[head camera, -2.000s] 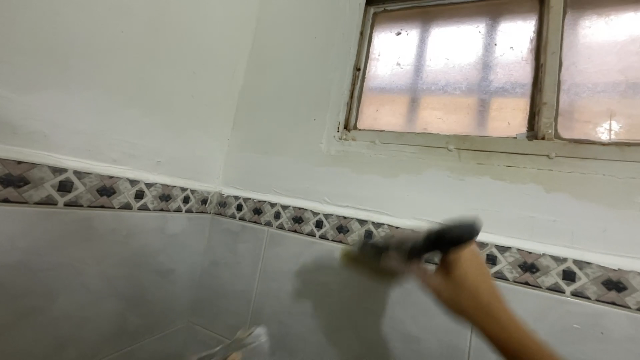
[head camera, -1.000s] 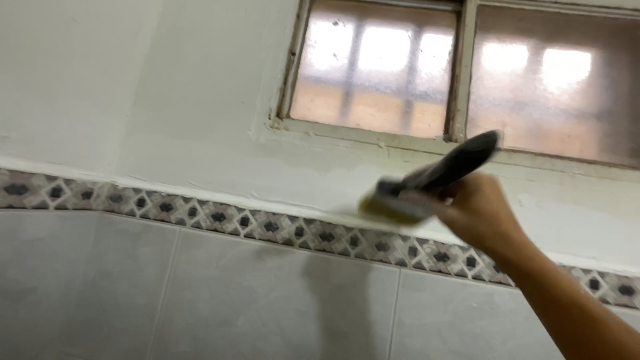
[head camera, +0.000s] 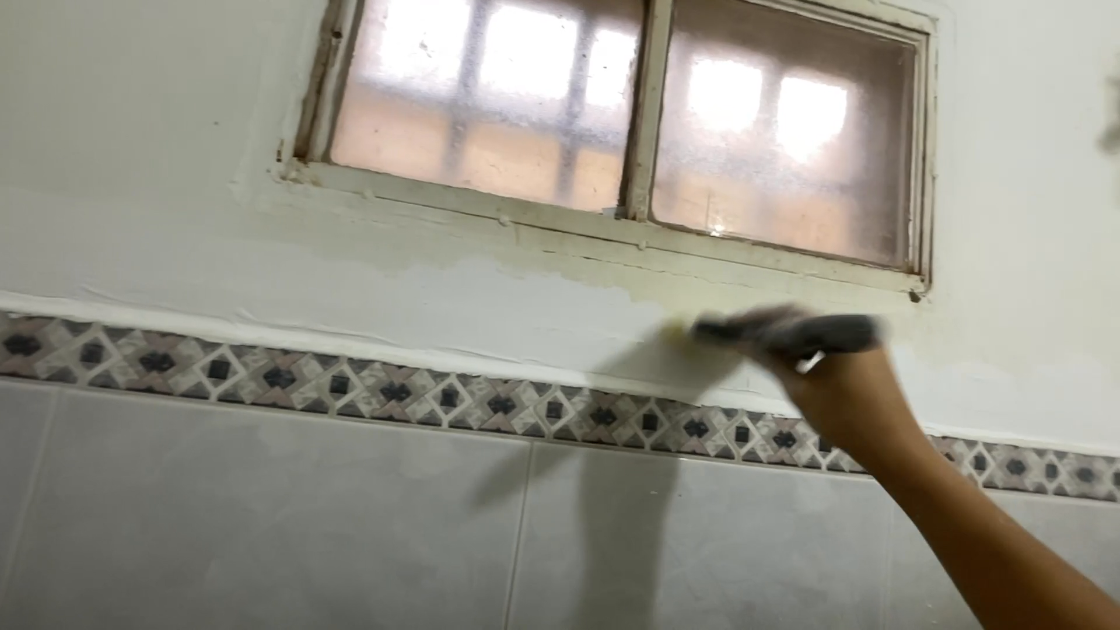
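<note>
My right hand (head camera: 831, 385) grips the dark handle of a paintbrush (head camera: 787, 334), which is blurred. Its pale yellowish bristles point left, at or very close to the white wall (head camera: 560, 306) under the window; whether they touch it I cannot tell. Around the bristles the wall has a whiter area with an uneven upper edge, between the window frame and the tile border. A shadow of the hand and brush falls on the wall and tiles. My left hand is outside the view.
A window with frosted panes (head camera: 542, 114) and a worn, stained frame (head camera: 643, 114) is above the brush. Below runs a patterned border of tiles (head camera: 394, 394), with a raised white edge along its top. Large grey tiles (head camera: 289, 507) cover the lower wall.
The brush has gone from the tile border up to the wall beneath the window, and its handle now lies nearly level. The view has shifted to the right.
</note>
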